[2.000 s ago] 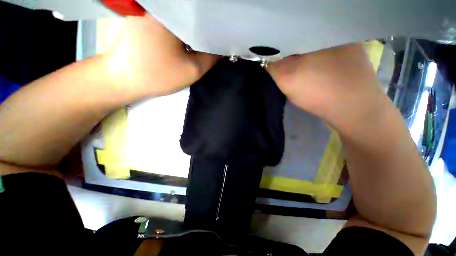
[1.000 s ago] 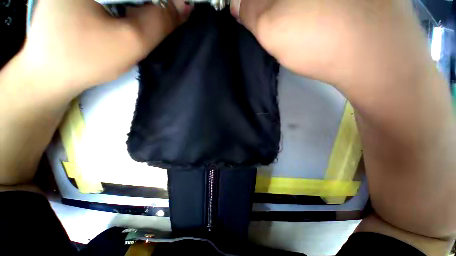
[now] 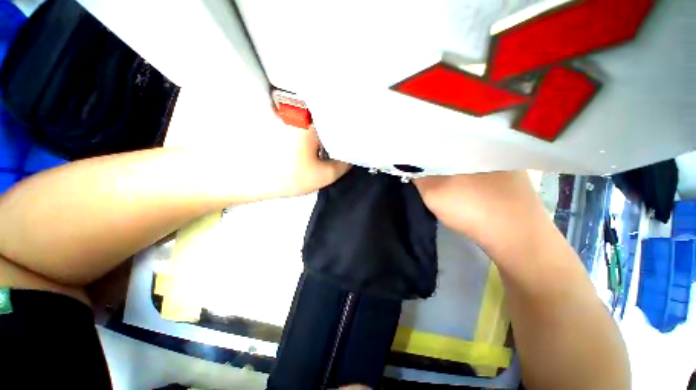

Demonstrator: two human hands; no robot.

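A black fabric flap [image 3: 372, 232] lies under the front of the white sewing machine head [image 3: 366, 84]. A black zipper panel [image 3: 336, 327] with a thin silver zipper line runs from below the flap toward me. My left hand [image 3: 317, 164] is at the flap's upper left edge, mostly hidden behind the machine head. My right hand [image 3: 439, 194] is at its upper right edge, its fingers also hidden. The needle area is covered by the head. What the fingertips do cannot be seen.
Yellow tape [image 3: 450, 346] edges the pale plate. A red switch [image 3: 294, 114] is left of the head. A bulky black bundle [image 3: 84, 84] lies at left by a blue bin [image 3: 27, 156]. At right are green-handled snips [image 3: 614, 263], small blue bins [image 3: 665, 282] and a black cloth [image 3: 656, 187].
The view has shifted, and the machine head with its red logo now covers the upper part. The flap appears smaller and lower, and the zipper panel slants. Both hands stay by the flap's upper end.
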